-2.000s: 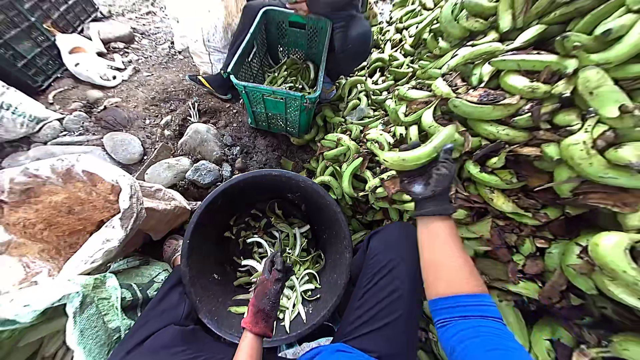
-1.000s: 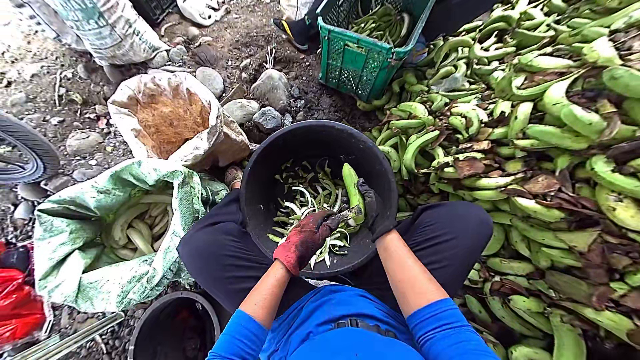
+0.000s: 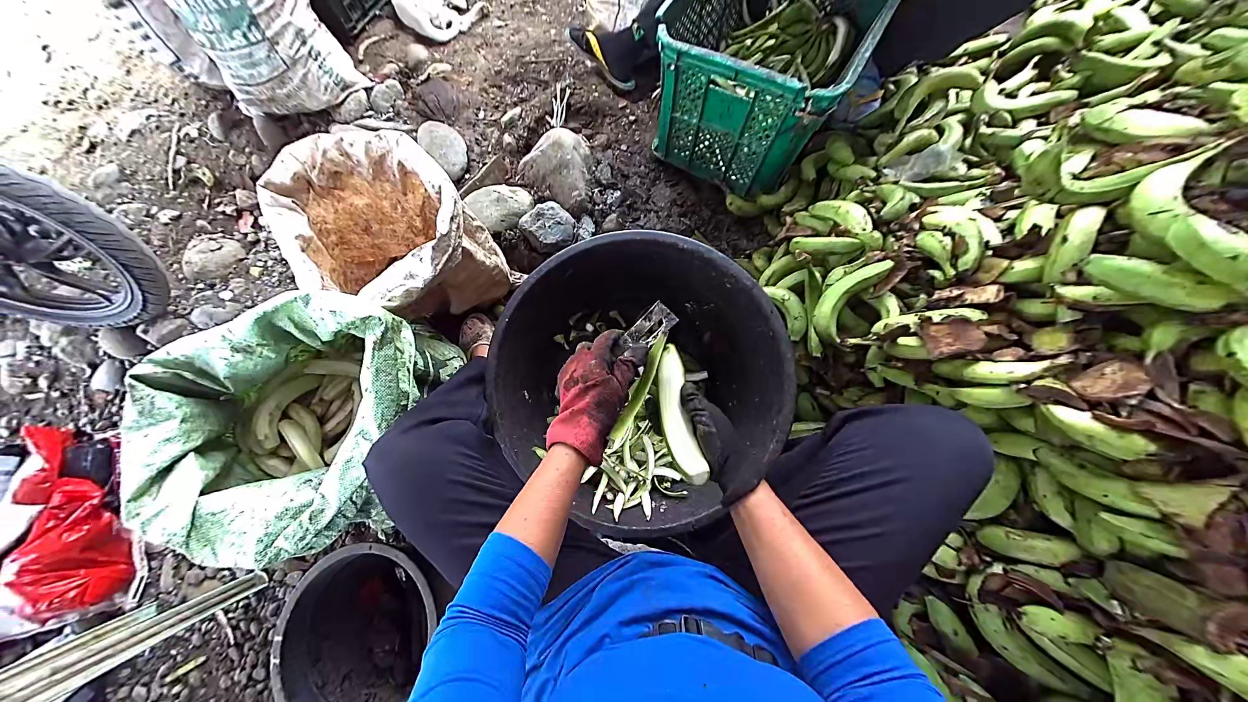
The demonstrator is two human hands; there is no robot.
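Observation:
Both my hands wear gloves and are inside a black plastic tub [image 3: 526, 322] between my legs. My left hand [image 3: 594, 388], in a red and dark glove, grips a small metal-bladed peeling tool [image 3: 651, 323]. A long green strip of peel [image 3: 639, 392] hangs beside the blade. My right hand [image 3: 714, 439], in a black glove, holds a green banana or plantain [image 3: 679, 414] upright, its near side peeled pale. Cut peel strips [image 3: 639, 475] lie at the tub's bottom below my hands.
Unpeeled green bananas [image 3: 1072, 370] are heaped at right. A green crate [image 3: 721, 122] stands ahead beside a person's foot [image 3: 609, 57]. At left are a green sack [image 3: 175, 409] of peeled fruit, a white sack [image 3: 283, 180], a wheel [image 3: 88, 244] and a black bucket [image 3: 292, 624].
My right hand held a banana over the heap at first, then brought it into the tub beside my left hand. Its facing side was green and now shows pale. The view has shifted left.

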